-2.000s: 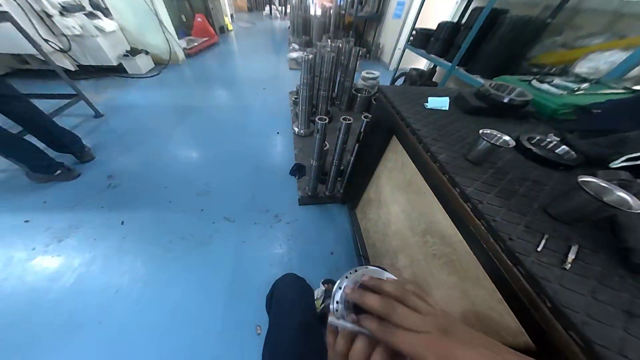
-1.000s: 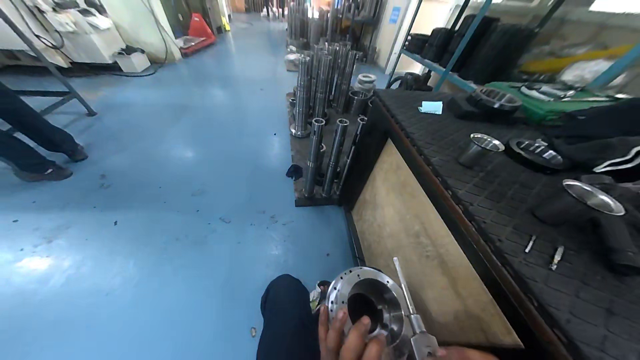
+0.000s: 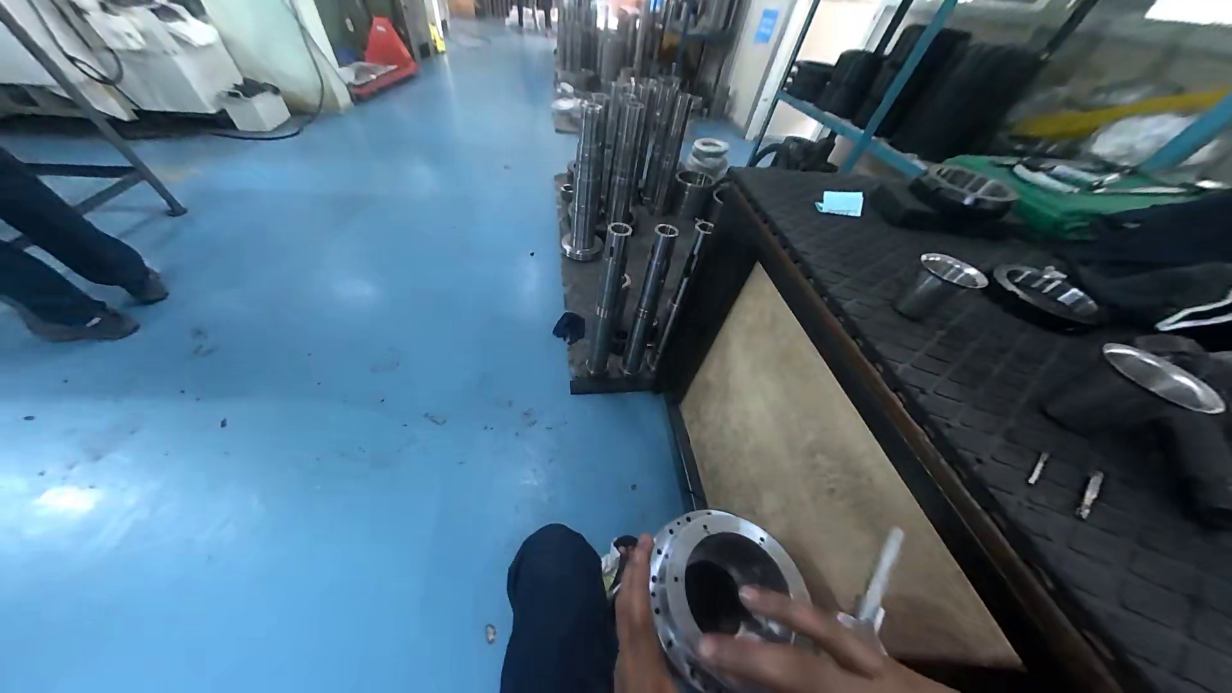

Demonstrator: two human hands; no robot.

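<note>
A round metal flange point(image 3: 727, 525) with a ring of small holes and a dark central bore rests near my lap, its face turned up. My left hand point(image 3: 637, 626) grips its left rim. Over the bore's near right side lies my right hand point(image 3: 808, 645), its fingers spread and touching the inner edge. A metal tool with a pale shaft point(image 3: 881, 577), perhaps a tap wrench, sticks up beyond the right hand; how it is held is hidden. The lower part of the flange is out of frame.
A bench with a black ribbed mat point(image 3: 895, 356) stands at the right, bearing metal cups point(image 3: 941, 284), a ring-shaped part point(image 3: 1047, 294) and two small bits point(image 3: 1090, 494). Upright metal tubes point(image 3: 650, 298) stand on a low pallet ahead. At the left, a person's legs point(image 3: 72, 255) show.
Two seconds ago the right hand covered the flange with no tool visible; one second ago the tool stood upright beside the flange. Now the right hand's fingers reach over the bore.
</note>
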